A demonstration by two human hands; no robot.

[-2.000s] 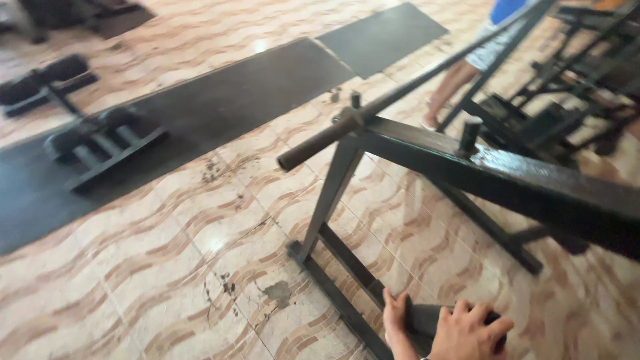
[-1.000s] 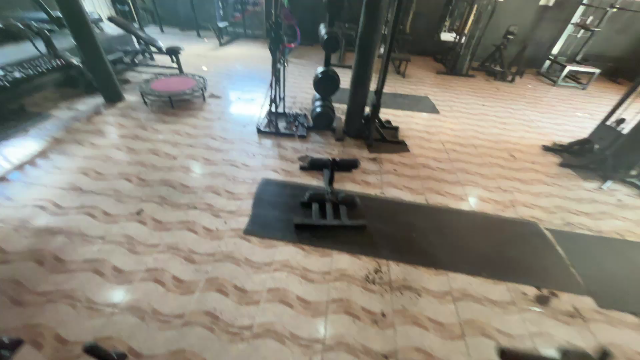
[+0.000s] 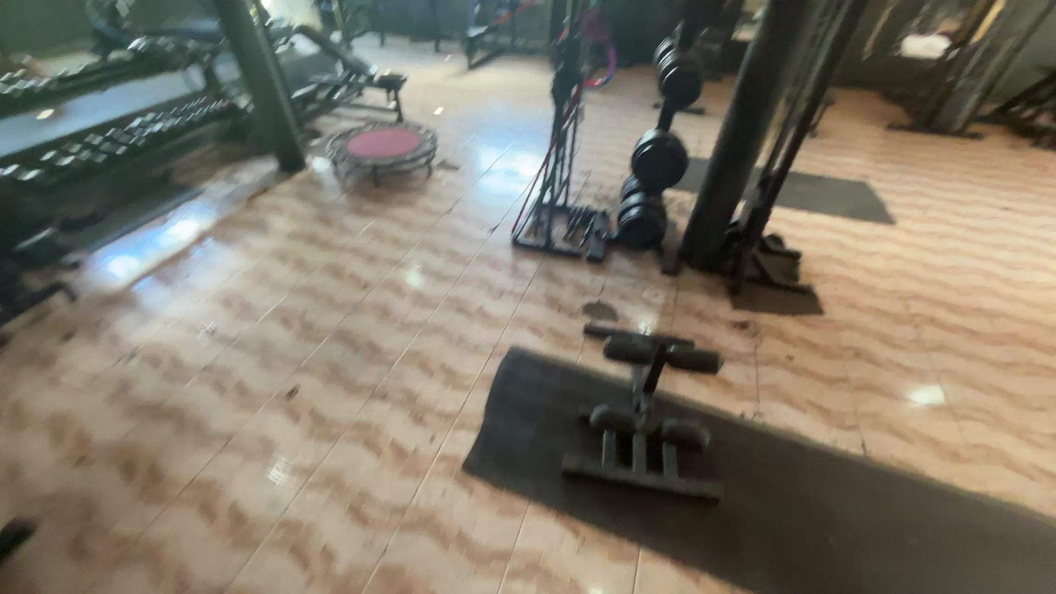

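Note:
Neither my left hand nor my right hand shows in the head view now, so what they hold or touch is hidden. In the lower right, a small black floor stand with padded rollers rests on a long dark floor mat. Behind it, black weight plates hang on an upright rack, to the left of a thick dark column. The picture is blurred.
A small round trampoline with a pink centre stands at upper left, beside another dark column. Rows of dumbbells line the left side. A black metal rack stands near the plates. Another dark mat lies behind the thick column.
The view has swung far to the left. Two seconds ago both hands were at a black part low on a metal frame; hands and frame are now out of view.

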